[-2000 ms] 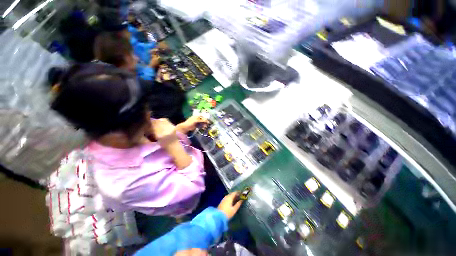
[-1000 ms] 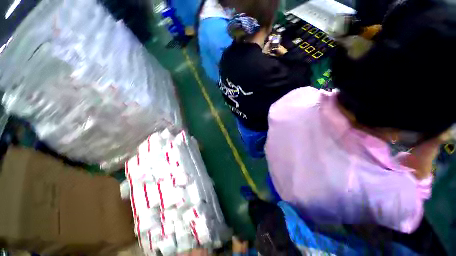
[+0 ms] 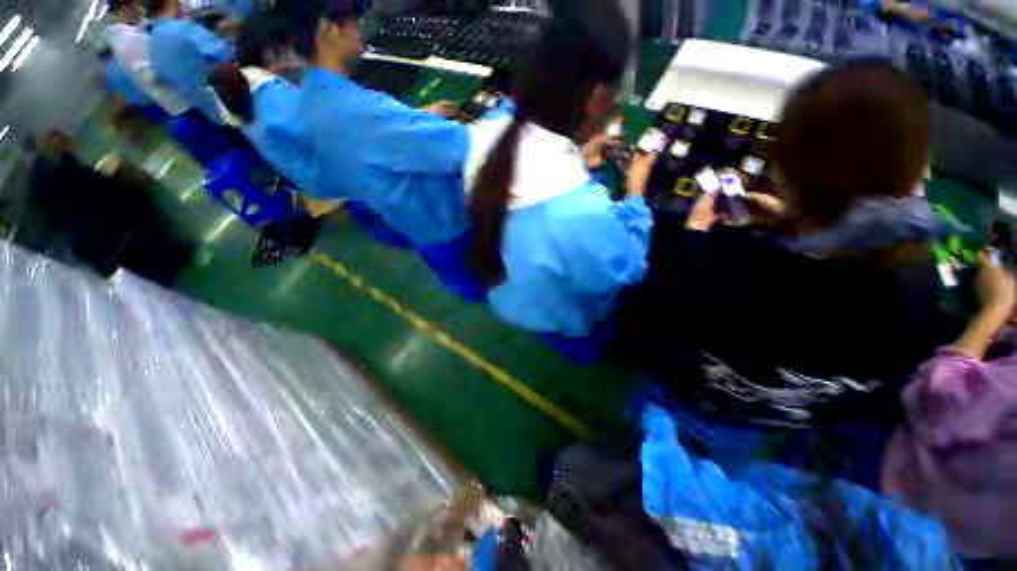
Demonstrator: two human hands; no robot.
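Note:
Neither of my hands can be made out. A blurred skin-toned patch at the bottom edge is too unclear to name. Nearest in front of me at the lower left is a large bulk wrapped in cloudy clear plastic. To its right, a person in a black top sits with their back to me and holds a small pale piece over a dark tray with yellow-framed phones. Blue cloth lies behind that person at the lower right.
A person in pink is at the right edge, near green tabs. Workers in blue smocks sit along the bench to the left. A green floor aisle with a yellow line runs between them and the wrapped bulk. A white box stands behind the tray.
The view has swung left along the line. My blue-sleeved arm and the phone held at the bench are gone from view. The person in pink has shifted to the right edge.

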